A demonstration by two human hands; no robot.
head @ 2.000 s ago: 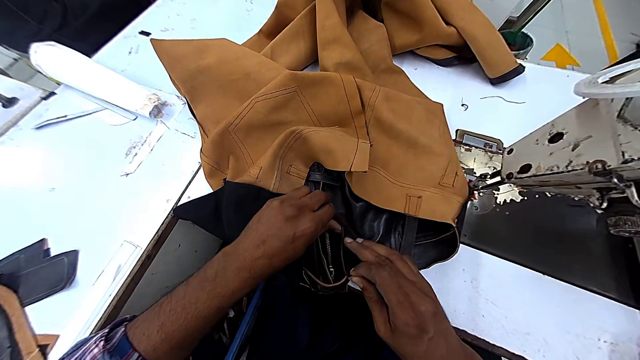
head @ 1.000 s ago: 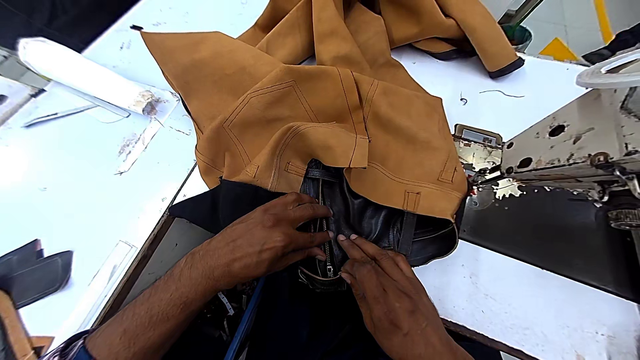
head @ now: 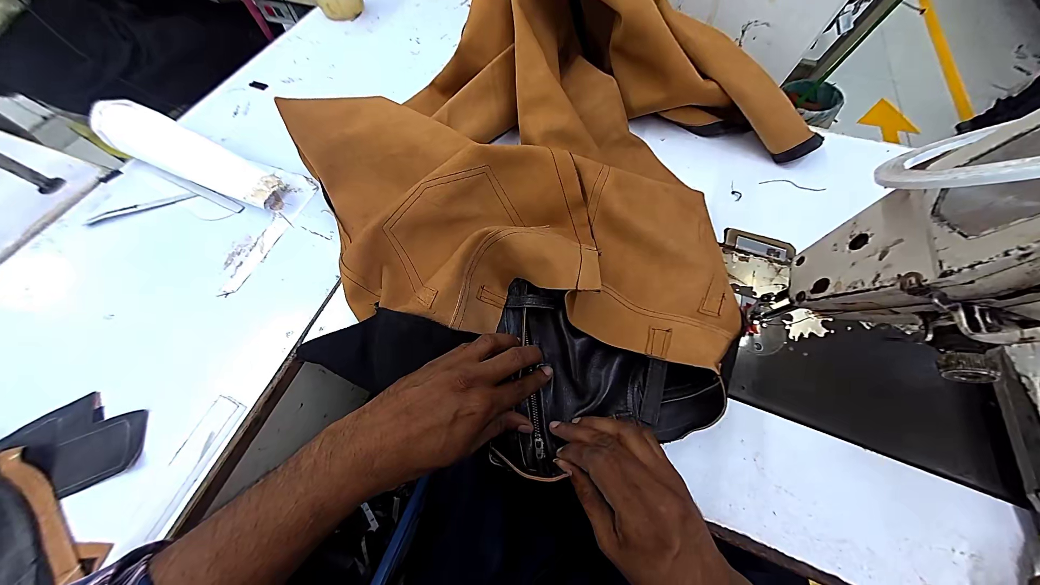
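Observation:
A tan garment (head: 520, 187) with dark stitching lies spread over the white table, its waist edge toward me. Glossy black leather (head: 597, 374) shows inside the opening, with a metal zipper (head: 534, 406) running lengthwise through it. My left hand (head: 467, 398) lies over the leather left of the zipper, its fingertips reaching across the teeth. My right hand (head: 626, 479) is at the lower right of the zipper, thumb and fingertips at the leather's bottom edge near the slider. A black cloth piece (head: 386, 349) sticks out at left.
A sewing machine (head: 918, 268) stands at the right, its needle area beside the garment. On the left are a white roll (head: 183, 154), black leather pieces (head: 89, 447) and a pointed tool (head: 142, 208). A bin (head: 815, 101) stands beyond the table's far edge.
From two seconds ago to one second ago, the hands moved off part of the black leather, and more of the zipper now shows. The tan garment lies much as before.

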